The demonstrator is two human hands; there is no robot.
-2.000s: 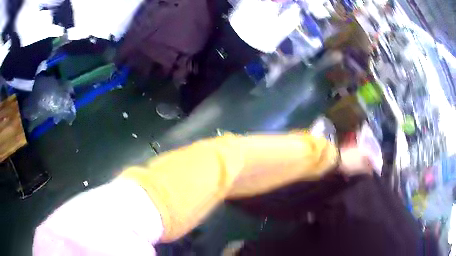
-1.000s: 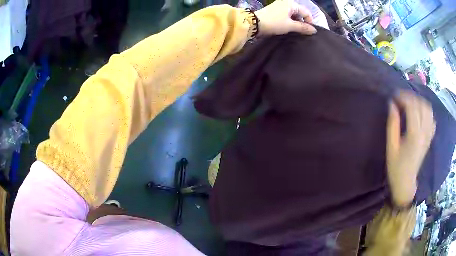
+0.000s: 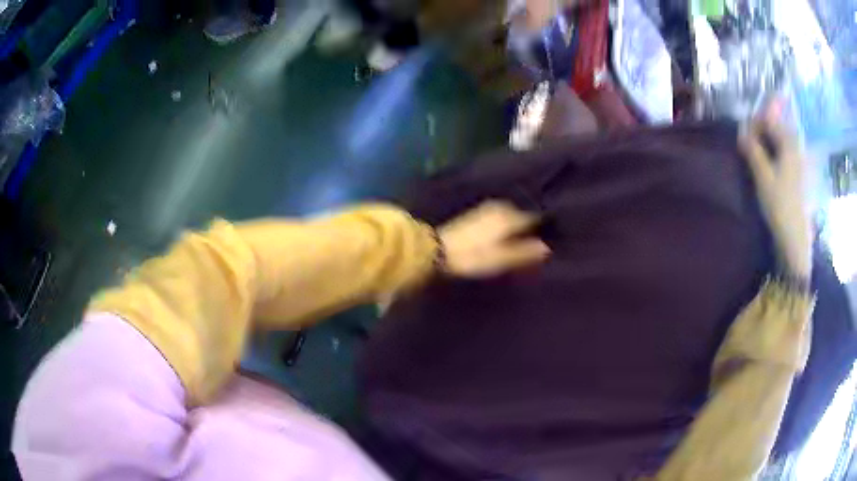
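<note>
A dark plum garment (image 3: 601, 319) is spread in front of me and fills the centre and right. My left hand (image 3: 493, 240), in a yellow sleeve, lies on its upper left part; the fingers are blurred, so whether they pinch the cloth cannot be told. My right hand (image 3: 782, 174) is at the garment's upper right edge, with the edge between thumb and fingers. No tool is clearly visible in either hand. What is under the garment is hidden.
Green floor (image 3: 141, 178) shows at left, with a clear plastic bag (image 3: 36, 113) beside blue bars. Blurred red and white items (image 3: 592, 56) stand behind the garment. A dark rod-like part (image 3: 295, 348) shows on the floor left of the garment.
The view has shifted. My left hand has come from the garment's top edge down onto its surface. My right hand has moved from the cloth's surface up to its upper right edge.
</note>
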